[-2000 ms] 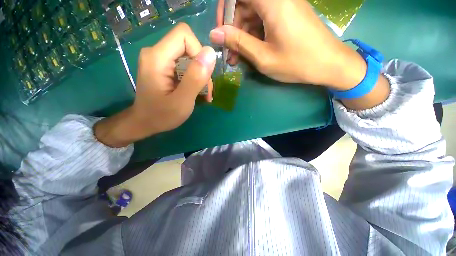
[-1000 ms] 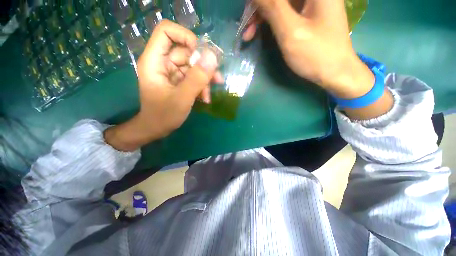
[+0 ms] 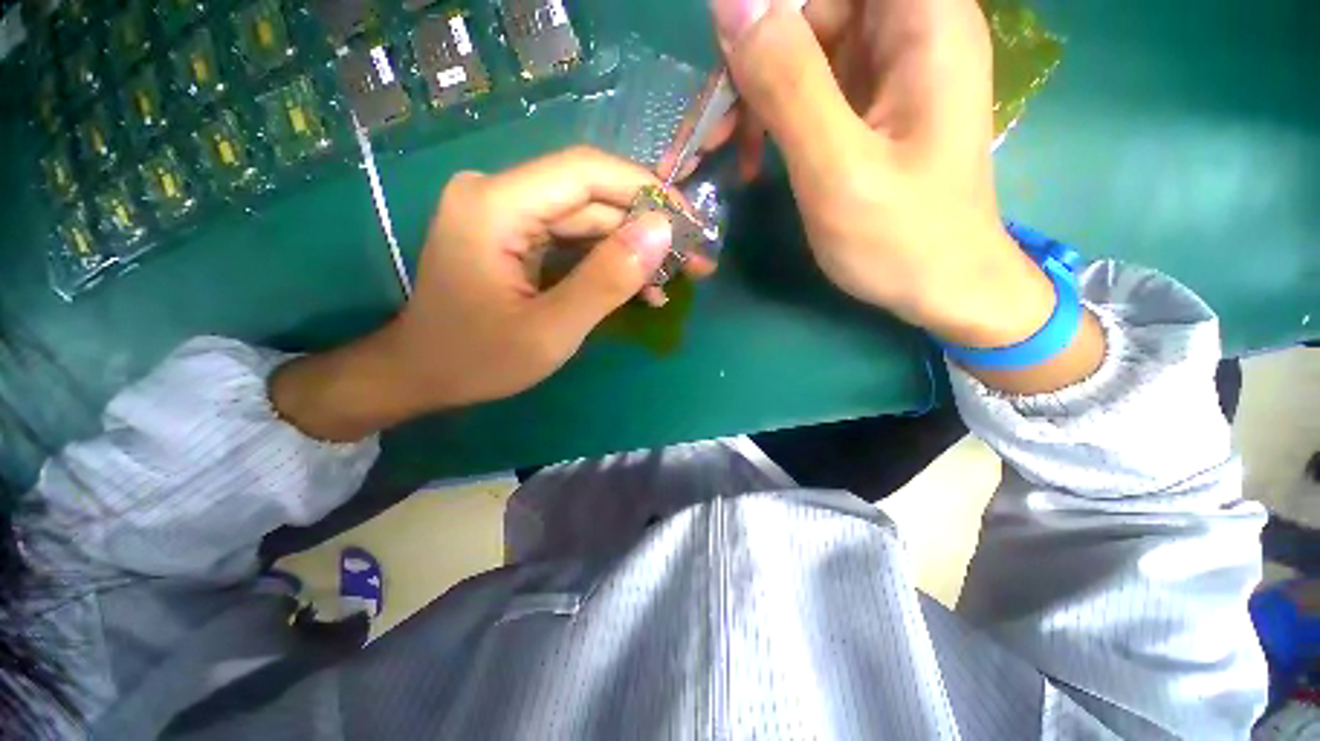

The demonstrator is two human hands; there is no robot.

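My left hand (image 3: 529, 282) pinches a small silver-grey circuit board module (image 3: 673, 261) between thumb and fingers, above the green mat. My right hand (image 3: 869, 159), with a blue band (image 3: 1035, 326) on its wrist, holds slim tweezers (image 3: 698, 123). The tweezer tips point down at the upper edge of the module; whether they hold anything is too small to tell. A small yellow-green film piece (image 3: 659, 322) lies under my left fingertips, partly hidden. A clear release liner sheet (image 3: 647, 104) lies beyond my left hand.
A clear blister tray (image 3: 188, 217) at the upper left holds green-gold modules and silver-grey labelled ones (image 3: 452, 61). A larger yellow-green film sheet (image 3: 1022, 65) lies beyond my right hand. A white line (image 3: 385, 217) marks the mat. The bench's front edge runs below my hands.
My left hand has moved right and turned, showing the module in its fingertips. My right hand first moved up and right; the tweezer tips are now back at the module.
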